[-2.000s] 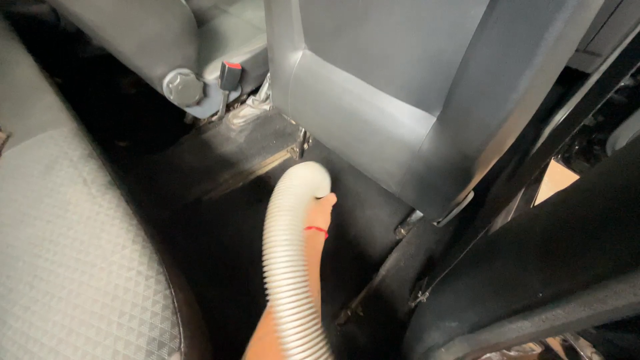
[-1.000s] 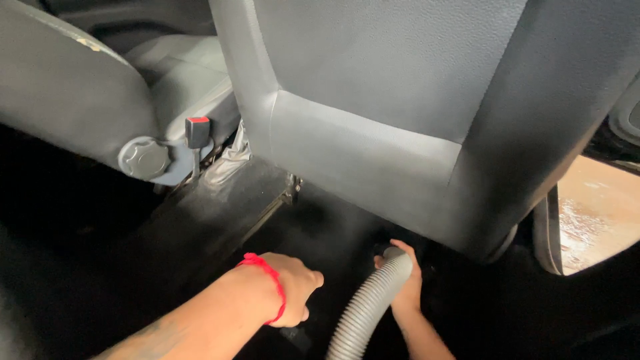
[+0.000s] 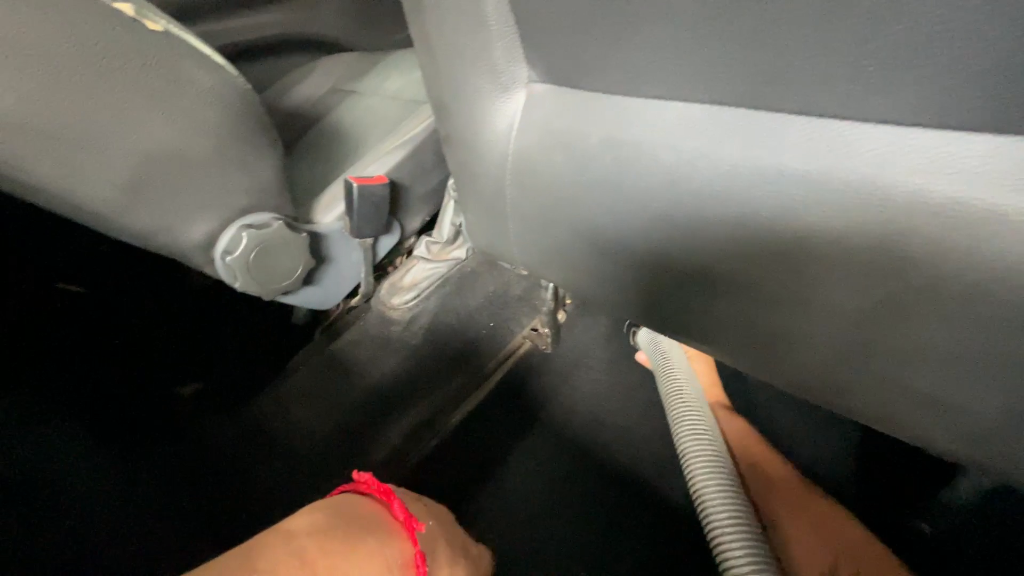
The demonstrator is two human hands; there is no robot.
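Observation:
My right hand (image 3: 700, 372) is around the front end of a grey corrugated vacuum hose (image 3: 704, 456), just below the lower edge of a grey car seat back (image 3: 720, 200). The hose's dark tip points under that seat, and most of my right fingers are hidden behind the hose. At the bottom of the view, my left hand (image 3: 448, 532), with a red braided bracelet (image 3: 388, 500) on its wrist, is over the dark floor. Its fingers are mostly out of sight, so I cannot tell whether it holds anything.
A seat belt buckle (image 3: 368, 208) with a red button stands between the seats. Left of it is a round ridged adjuster knob (image 3: 268, 256) on another seat. A metal seat rail (image 3: 488, 380) runs along the dark floor, beside a creased grey lever boot (image 3: 428, 268).
My right hand and the hose end have gone to the seat's lower edge. Two seconds ago one arm showed beside the hose; both arms show now. The view has moved closer to the seats.

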